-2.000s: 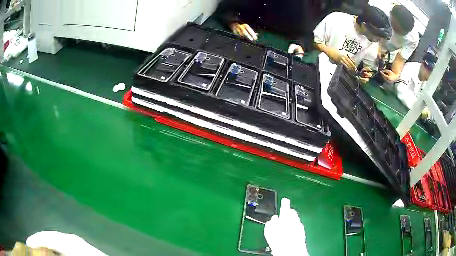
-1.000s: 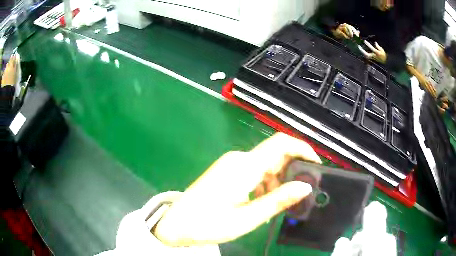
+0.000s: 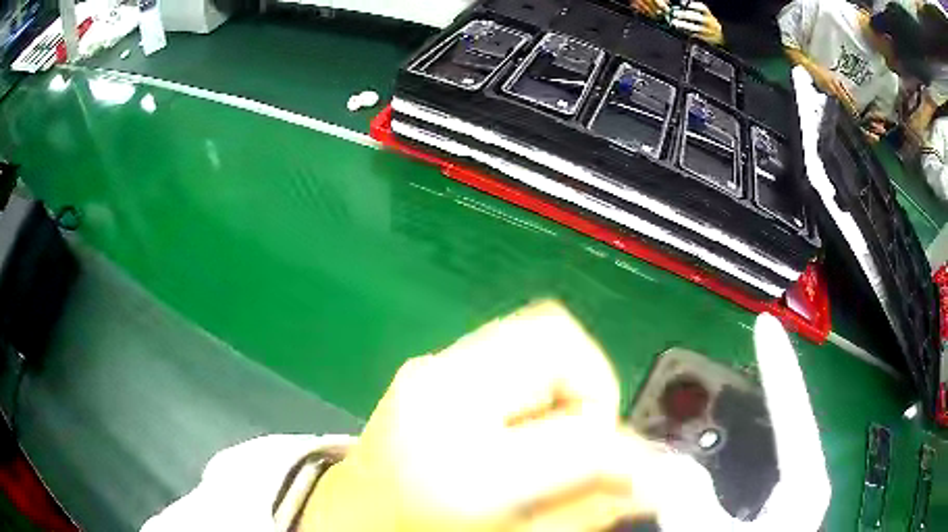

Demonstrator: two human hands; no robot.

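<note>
A phone housing (image 3: pixel 681 416) is held up tilted at the lower right, with its camera rings toward the upper left. My right hand (image 3: pixel 774 447), in a white glove, is shut on it, one finger along its right side. My left hand (image 3: pixel 499 426), bare with a white sleeve, is curled just left of the housing. It is overexposed and blurred, so whether its fingers touch or hold anything cannot be told. Behind, a black tray (image 3: pixel 644 171) holds several housings in its pockets, on a stack with white bands.
A red tray (image 3: pixel 624 244) lies under the stack. An empty black tray (image 3: pixel 884 223) leans at its right. More housings (image 3: pixel 878 468) lie on the green belt (image 3: pixel 260 249) at lower right. Small white pieces (image 3: pixel 363 100) lie left of the stack. People work opposite (image 3: pixel 852 62).
Since one second ago, the view has shifted and the stack sits further left. My left hand has curled and no longer covers the housing's camera end. The housing has turned, its camera end now uppermost.
</note>
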